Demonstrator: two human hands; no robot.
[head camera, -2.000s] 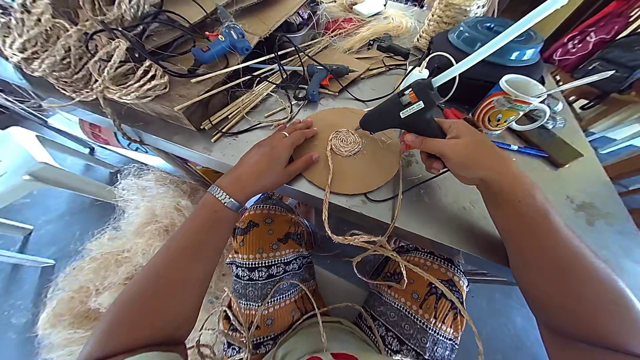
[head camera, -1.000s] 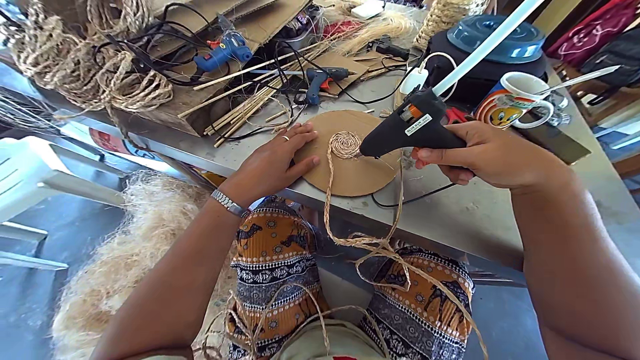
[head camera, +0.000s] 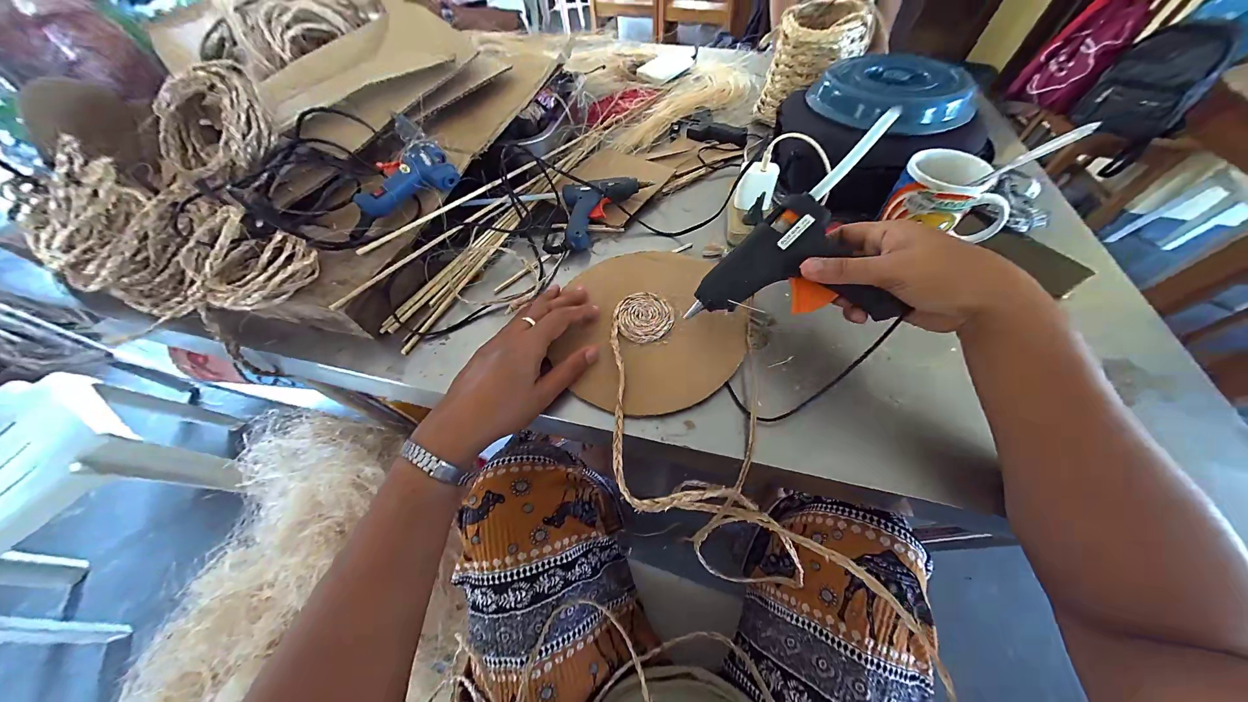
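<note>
A round cardboard disc (head camera: 673, 375) lies at the table's front edge, bearing a small flat coil of braided fibre cord (head camera: 644, 318). The cord's free length (head camera: 618, 409) runs from the coil's left side over the edge and down to my lap. My left hand (head camera: 522, 366) rests on the disc's left rim with its fingers spread, gripping nothing. My right hand (head camera: 907, 273) holds a black hot glue gun (head camera: 756, 258) by the handle, a glue stick out of its back. The nozzle points down-left, just right of the coil; whether it touches the disc I cannot tell.
Two blue glue guns (head camera: 419, 180) (head camera: 585, 210), thin sticks (head camera: 458, 278) and tangled black cables lie behind the disc. Rope bundles (head camera: 107, 234) are at left. A mug (head camera: 951, 190) and a blue lid (head camera: 892, 90) stand at right. Loose pale fibre (head camera: 283, 546) hangs below left.
The black glue gun in my right hand has shifted from the coil's upper right edge to a spot lower and further right. My left hand stays at the disc's left rim.
</note>
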